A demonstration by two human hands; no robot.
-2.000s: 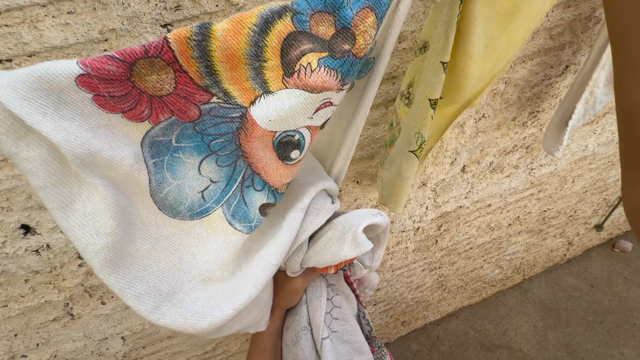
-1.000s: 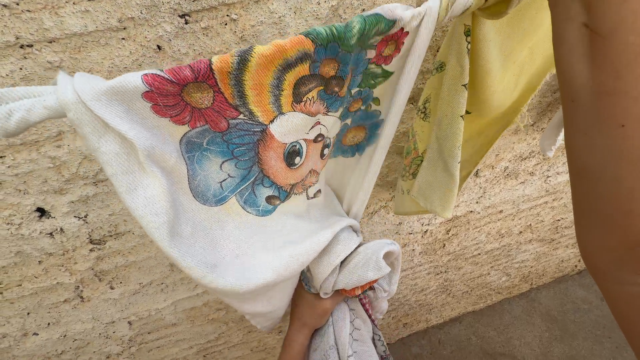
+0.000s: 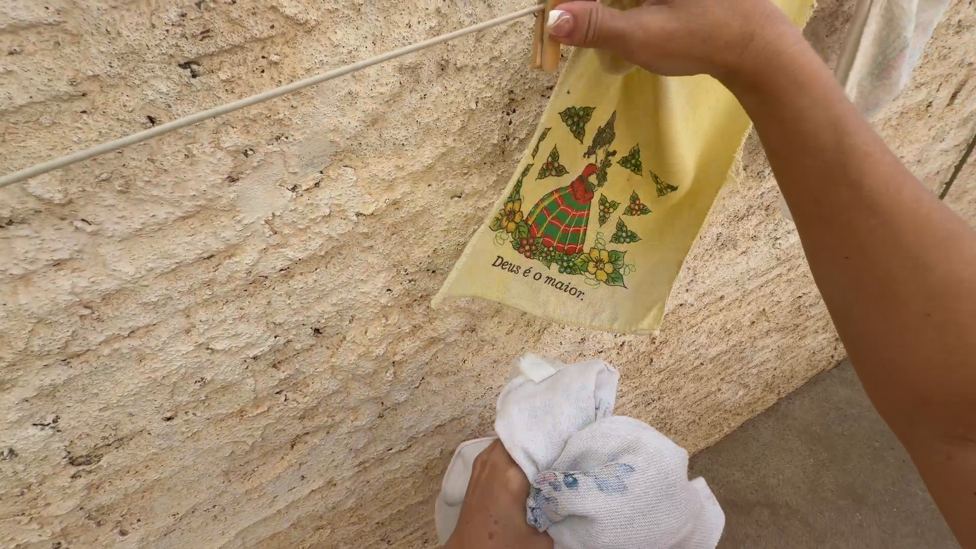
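Observation:
Low in the view my left hand (image 3: 496,496) is closed on a bunch of white printed cloths (image 3: 625,480); its fingers are mostly hidden in the fabric. At the top edge my right hand (image 3: 656,34) reaches to the clothesline (image 3: 290,82), its thumb against a wooden clothespin (image 3: 546,46) at the corner of a yellow cloth (image 3: 648,213). The yellow cloth hangs down and bears printed flowers, leaves, a plaid dress figure and some writing. My right fingertips are partly hidden behind the cloth and cut off by the frame.
A rough stone-like wall (image 3: 229,305) stands close behind the line. Further right hangs another pale cloth (image 3: 900,53). Grey ground (image 3: 808,465) shows at the lower right, along the foot of the wall.
The white cloth with the bee print has come off the line; white cloth is now bunched in my left hand. My right hand has come into view at the yellow cloth's top.

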